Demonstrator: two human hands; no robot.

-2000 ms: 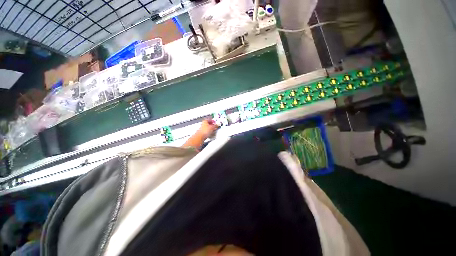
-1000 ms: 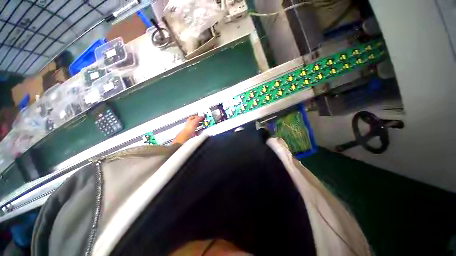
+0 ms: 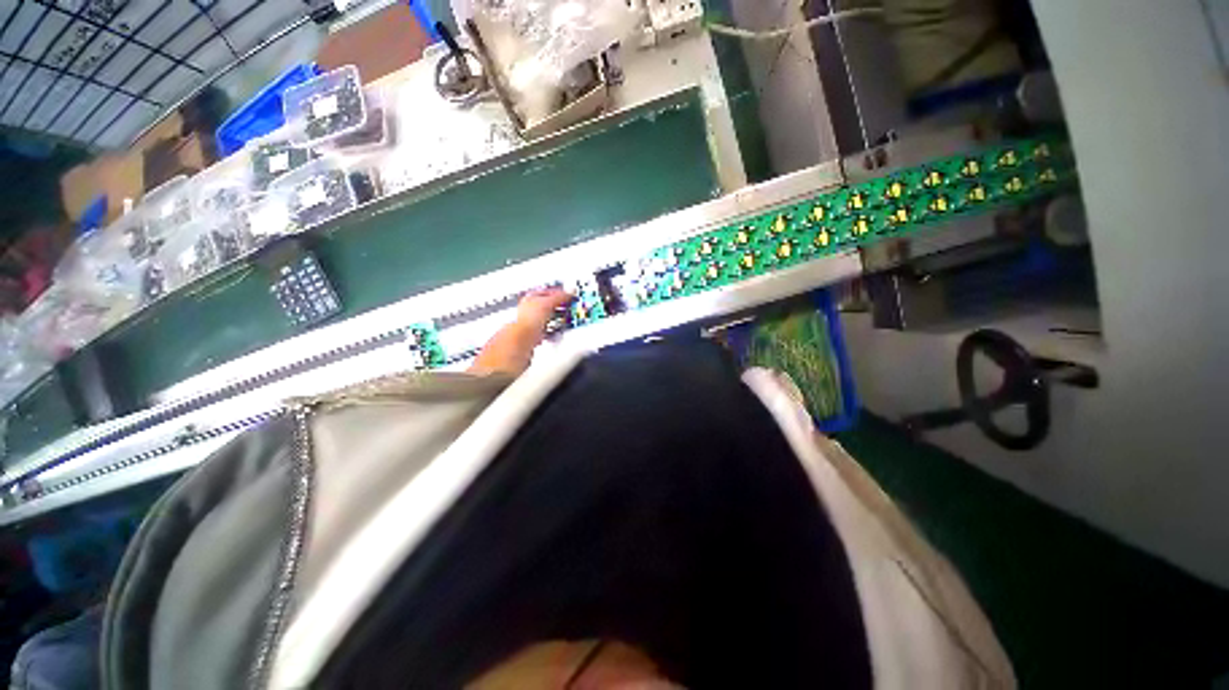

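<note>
My left hand [image 3: 542,307] reaches over the conveyor, its fingertips on the left edge of a small green circuit board [image 3: 582,305] lying on the rails. A dark gap separates this board from a long double row of green boards [image 3: 822,223] with yellow parts, running right towards the machine. Another single green board [image 3: 427,345] lies on the rails to the left of my hand. My right hand is not in view.
A calculator [image 3: 306,291] lies on the green bench [image 3: 445,236] behind the rails. Clear component boxes [image 3: 324,108] and plastic bags [image 3: 566,41] stand on the shelf beyond. A blue bin [image 3: 842,364] and black handwheel [image 3: 1004,391] are at the right.
The camera view has shifted and tilted. My left hand stays at the board by the end of the row. The gap beside that board looks darker than two seconds ago.
</note>
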